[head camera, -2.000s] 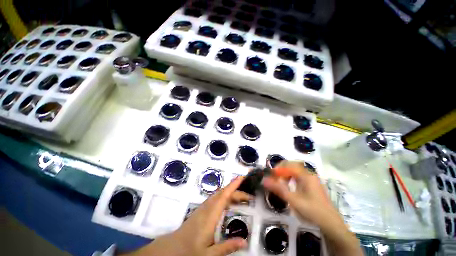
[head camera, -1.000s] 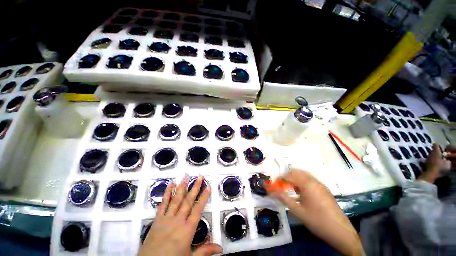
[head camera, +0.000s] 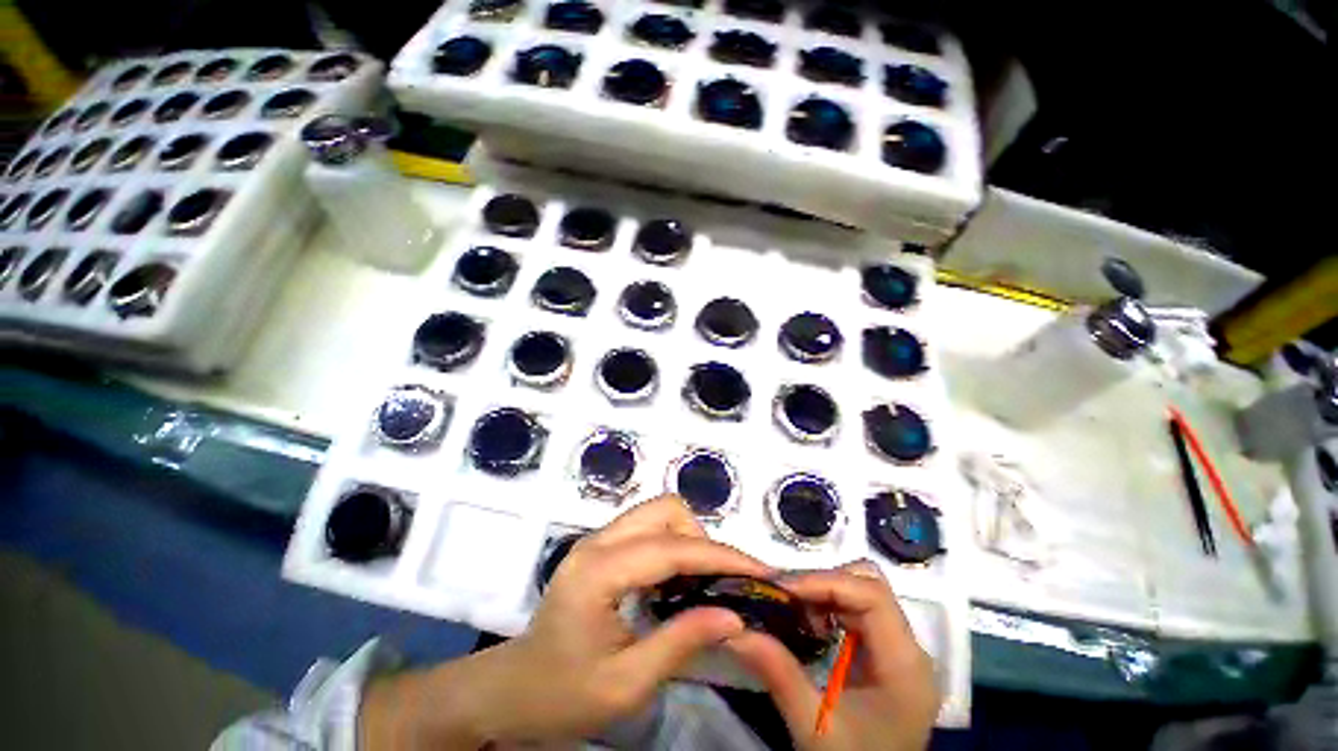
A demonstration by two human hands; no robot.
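A dark watch head (head camera: 751,605) is held between my two hands above the front of the white foam tray (head camera: 477,546). My left hand (head camera: 616,609) grips its left side with thumb and fingers. My right hand (head camera: 876,660) grips its right side and also keeps an orange-red stick tool (head camera: 836,682) in its fingers, pointing down. The tray holds rows of round watch heads, with dark faces and silver rims, and blue-tinted ones in the right column. One front-row pocket near the left is empty. Whether a wipe is at my fingertips cannot be told.
Stacked foam trays with watch heads stand at the left (head camera: 220,316) and behind (head camera: 704,176). Dispenser bottles stand left (head camera: 367,206) and right (head camera: 1064,360). A red stick (head camera: 1211,477) and a black stick (head camera: 1192,484) lie at right, with crumpled clear material (head camera: 1002,514) beside the tray.
My left hand has left the tray surface and my right hand has left the right column. Both now hold one watch head together. The view has turned back towards the left.
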